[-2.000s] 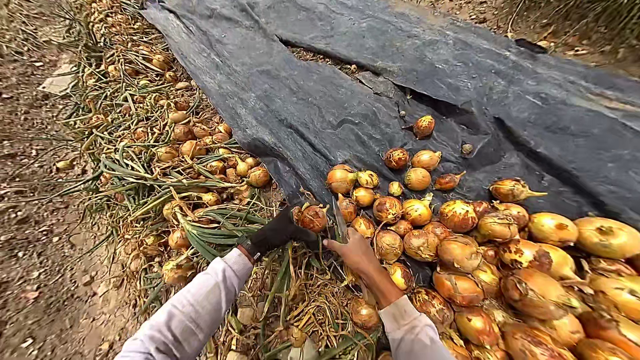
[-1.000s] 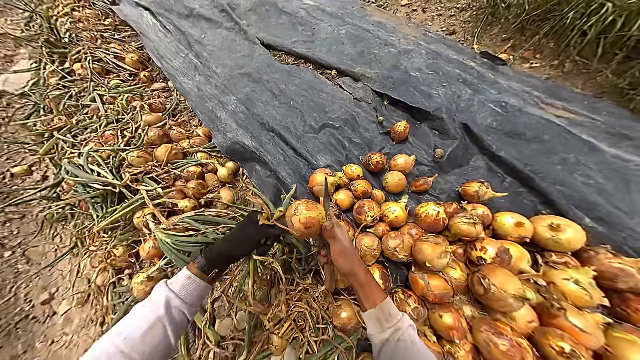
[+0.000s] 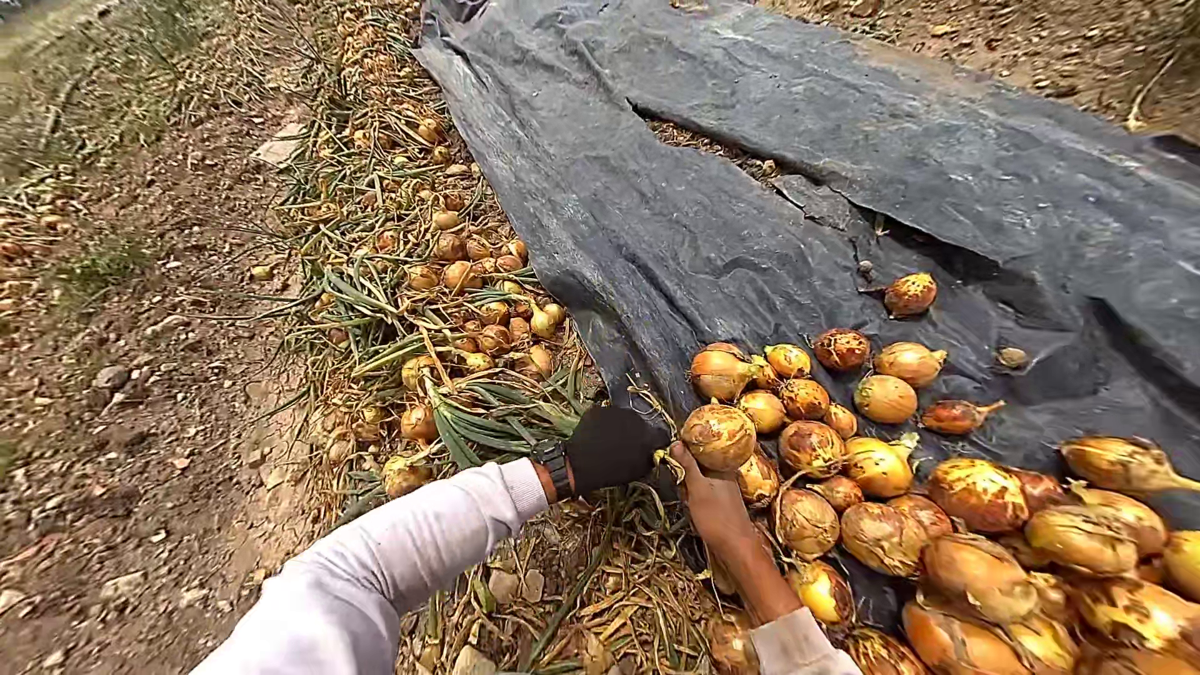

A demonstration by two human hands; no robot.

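Note:
My left hand [image 3: 614, 452], in a black glove, is closed around dry onion leaves [image 3: 658, 403], thin strands of which stick out beside its fingers. Close against it on the right is my bare right hand [image 3: 708, 497], its fingertips at the lower left side of a yellow-brown onion [image 3: 718, 436]. What lies inside the right hand is hidden, and no blade shows now. Loose onions [image 3: 808, 446] with short-cut tops lie just beyond and to the right, on a black plastic sheet [image 3: 703, 234].
A row of onions with long green and dry leaves [image 3: 487, 328] runs along the sheet's left edge. Stony soil [image 3: 159, 450] borders it. The sheet has a torn slit [image 3: 712, 141]. Larger onions [image 3: 975, 572] are heaped at the lower right.
The onion that was between my hands a second ago now sits above my right fingertips. The narrow blade seen at my right hand earlier is out of sight. The view has swung left.

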